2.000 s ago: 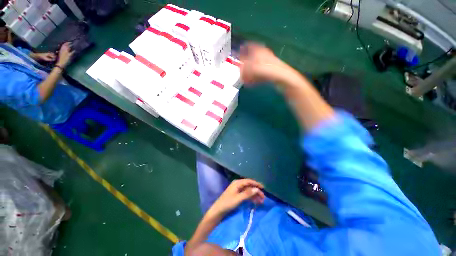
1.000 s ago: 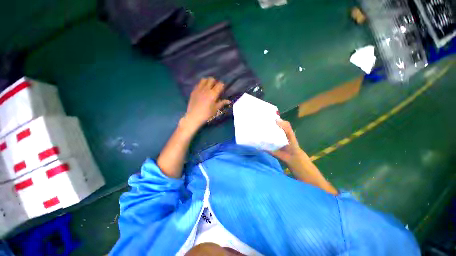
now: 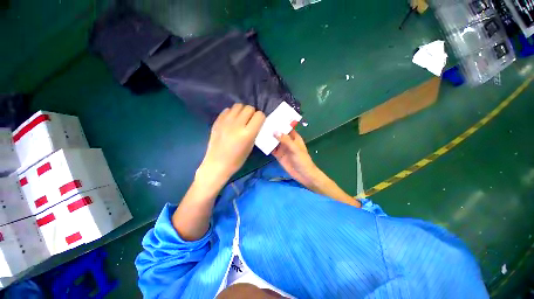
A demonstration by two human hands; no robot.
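Note:
A dark poly mailer (image 3: 219, 67) lies on the green bench in front of me, its near edge lifted. My left hand (image 3: 235, 137) has its fingers curled on that near edge. My right hand (image 3: 294, 156) holds a white product box (image 3: 276, 127) with a small red patch. The box is tilted at the mailer's near right edge, beside my left fingers. How much of it is inside the mailer cannot be told. Other dark mailers (image 3: 126, 47) lie farther back, touching the first.
White product boxes (image 3: 88, 195) with red marks are stacked at the bench's left. A white scrap (image 3: 431, 57), a brown cardboard piece (image 3: 401, 106) and clear trays (image 3: 477, 44) are at the right. A blue stool (image 3: 85, 277) shows below the bench at the left.
The wearer has turned from the box stack to the mailers. In the last second the box moved left to the mailer's edge, and my left hand closed on that edge, which is lifted.

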